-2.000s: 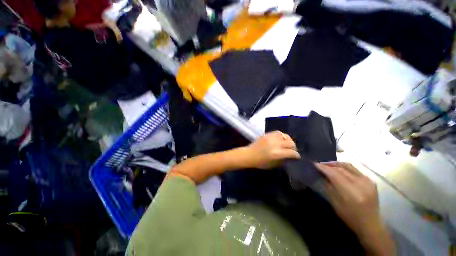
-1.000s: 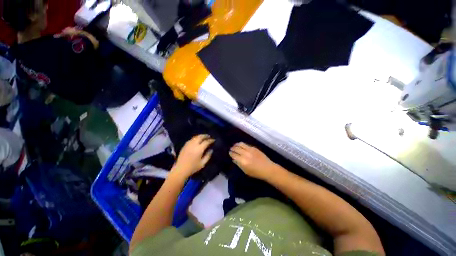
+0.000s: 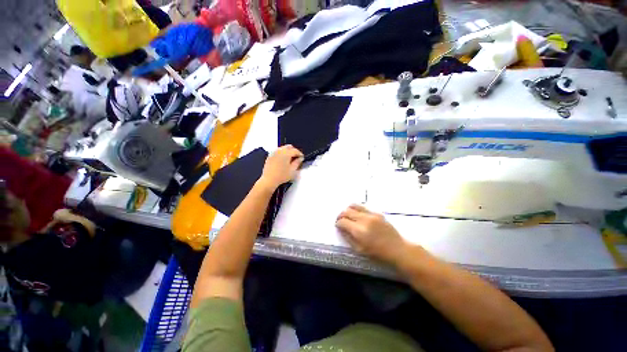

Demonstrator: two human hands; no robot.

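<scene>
Two piles of black cut panels lie on the white table, a nearer left one point(image 3: 236, 182) and a farther one point(image 3: 313, 124). My left hand point(image 3: 282, 166) is over the place where the piles meet, fingers bent at the near edge of the farther pile; whether it grips a panel I cannot tell. My right hand point(image 3: 368, 232) rests on the white table right of the panels, fingers slightly curled, with nothing visible in it. The white lockstitch machine point(image 3: 509, 137) with a blue stripe stands at the right, its presser foot area point(image 3: 422, 167) with no cloth under it.
Orange-yellow plastic point(image 3: 194, 214) covers the table's left end. A blue crate point(image 3: 169, 306) is below left. Thread snips point(image 3: 528, 219) lie by the machine bed. A black and white cloth heap point(image 3: 357, 51) is behind the panels. Another machine point(image 3: 137, 152) and a person's sleeve point(image 3: 41, 258) are at left.
The view has turned up and right toward the machine. Both hands have moved from the black cloth at the crate up to the table, the left to the panels, the right to the bare tabletop.
</scene>
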